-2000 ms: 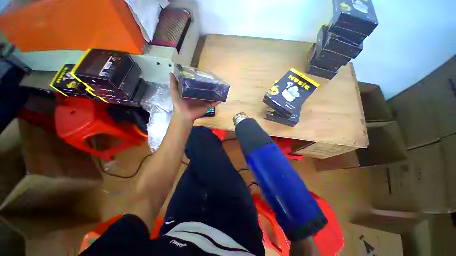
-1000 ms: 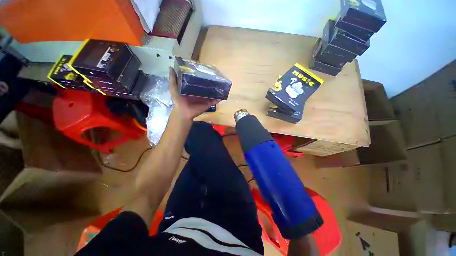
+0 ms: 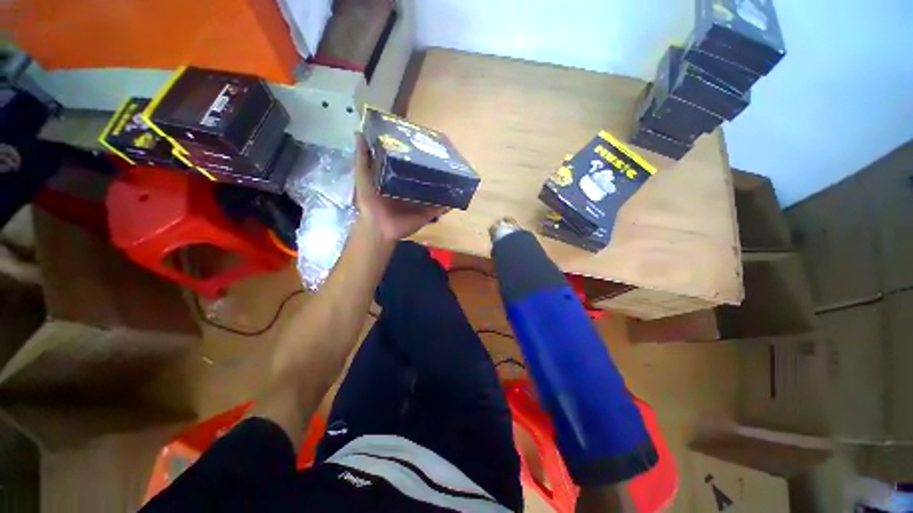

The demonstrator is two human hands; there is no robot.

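Observation:
My left hand holds a black retail box with a yellow edge from its left and underneath, tilted with its printed face up, above the table's front left. A blue heat gun is in front of me, its metal nozzle pointing up and forward, lower right of the box and apart from it. My right hand is hidden behind the gun; only a bit of the wrist shows at the bottom edge. Another box with MUSIC lettering lies on a second box on the wooden table.
Dark boxes are stacked at the table's back right and on the left bench. Crumpled clear film lies beside the left stack. An orange machine is at upper left, a red stool below. Cartons stand at right.
The held box has tilted so that more of its printed face shows, and it has shifted slightly right. The heat gun has also shifted slightly right. The head view has moved a little.

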